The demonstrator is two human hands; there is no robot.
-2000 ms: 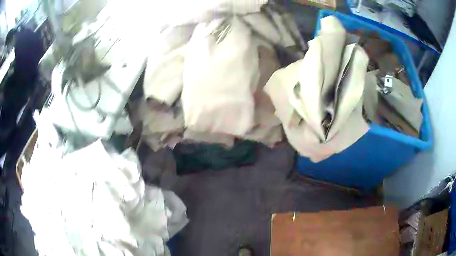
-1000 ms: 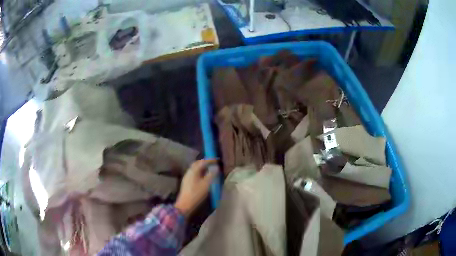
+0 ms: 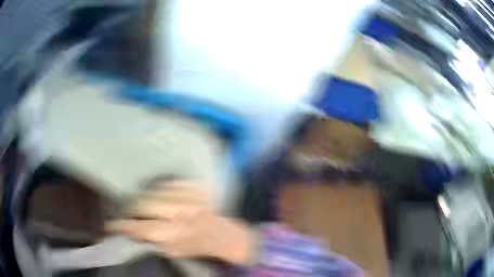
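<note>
The view is strongly blurred. A large beige cloth piece (image 3: pixel 130 135), seemingly a bundle of cut pieces, fills the left side close to the camera, with a dark brown part (image 3: pixel 65 208) below it. My right hand (image 3: pixel 179 224) reaches in from the lower right and lies against the cloth's lower part. Its fingers point left and appear closed on the cloth; blur hides the exact grip. My left hand is not in view.
The blue bin's rim (image 3: pixel 189 108) shows behind the beige cloth. A brown board (image 3: pixel 330 222) lies at lower centre-right, with a box of mixed cloth (image 3: pixel 330 140) and a blue object (image 3: pixel 349 100) above it. Pale material is at upper right.
The view has swung right, moving the bin leftward. My left hand, earlier at the bin's left rim, has left the view. My right hand and the near beige cloth have appeared.
</note>
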